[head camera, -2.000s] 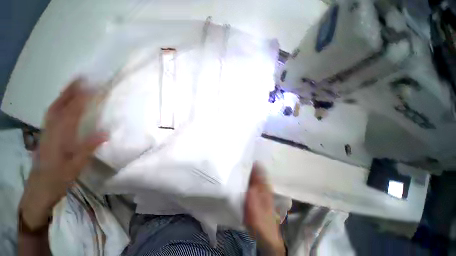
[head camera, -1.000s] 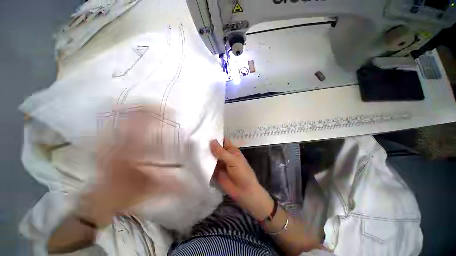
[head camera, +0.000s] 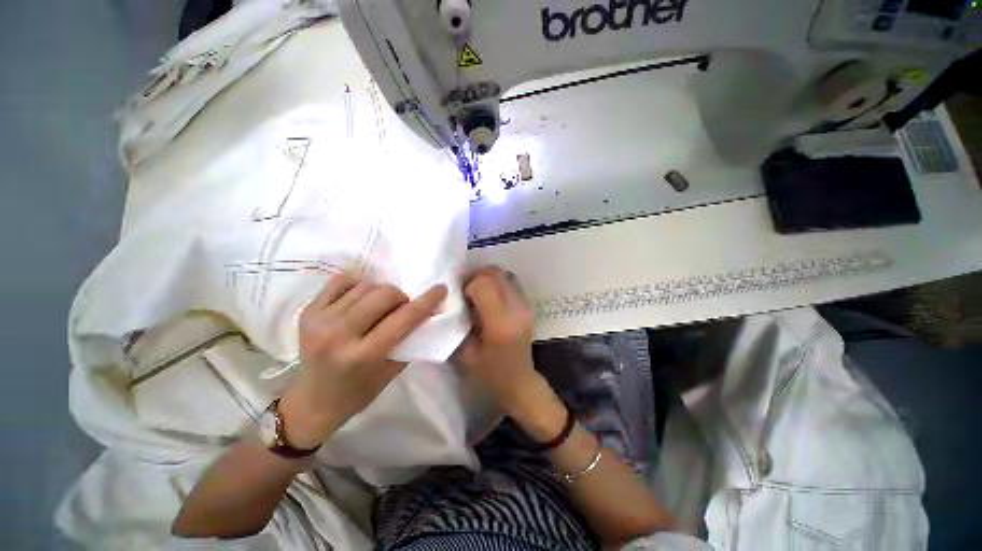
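Note:
A large white garment (head camera: 205, 199) with dark double topstitching lies spread over the left of the table and hangs toward the lap. Its right edge runs under the presser foot and needle (head camera: 471, 178) in bright light. My left hand (head camera: 350, 339) lies on the cloth near its lower right edge, forefinger stretched toward the corner, the cloth held under the fingers. My right hand (head camera: 501, 334) pinches the edge of the same cloth at the corner; its fingertips are partly hidden.
The white sewing machine (head camera: 743, 32) marked "brother" spans the top. A black smartphone (head camera: 840, 192) lies at the right of the table, behind a printed ruler (head camera: 711, 284). A small brown piece (head camera: 676, 181) lies on the bed. Another white garment (head camera: 808, 441) hangs at lower right.
The garment has turned and settled flat, edge at the needle. My left hand, blurred before, has moved right onto the cloth near my right hand. My right hand has turned upward at the edge.

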